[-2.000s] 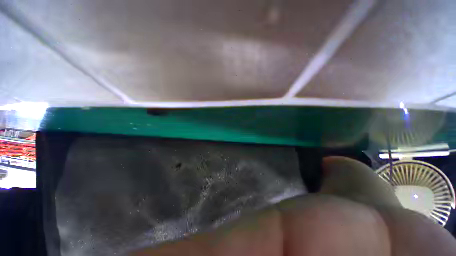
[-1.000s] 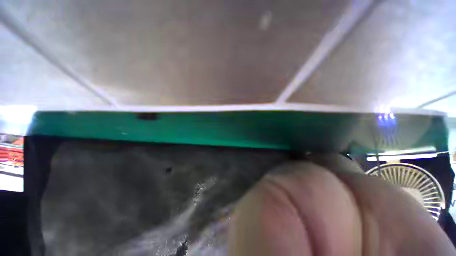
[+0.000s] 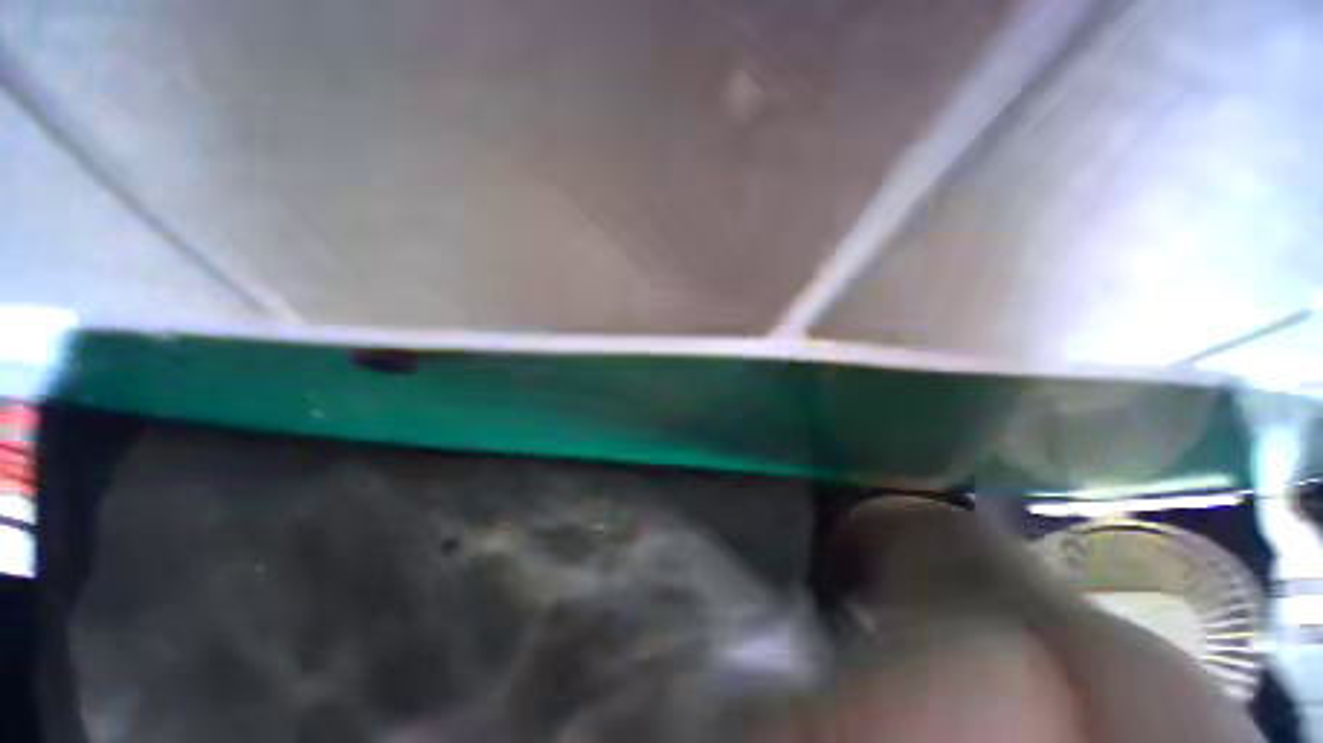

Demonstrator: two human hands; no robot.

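Observation:
My right hand (image 3: 1001, 653) is very close to the camera at the lower right, large, blurred and cut off by the bottom edge. Its fingers point left and are bent. Whether they hold anything cannot be told. A dark grey, blotchy panel or sheet (image 3: 276, 581) fills the lower left and middle, with a small dark spot and a pale glare beside the fingers. What it is cannot be told. My left hand is not in view.
A green strip (image 3: 566, 417) with a small dark mark crosses the view above the panel. Beyond it is a grey-white surface (image 3: 508, 174) with pale lines. A cream desk fan (image 3: 1161, 617) stands at right. Something red (image 3: 15, 443) shows at far left.
The fingers reached across the lower middle two seconds ago and now show only at the lower right. The panel, strip and fan have shifted left and slightly down in view.

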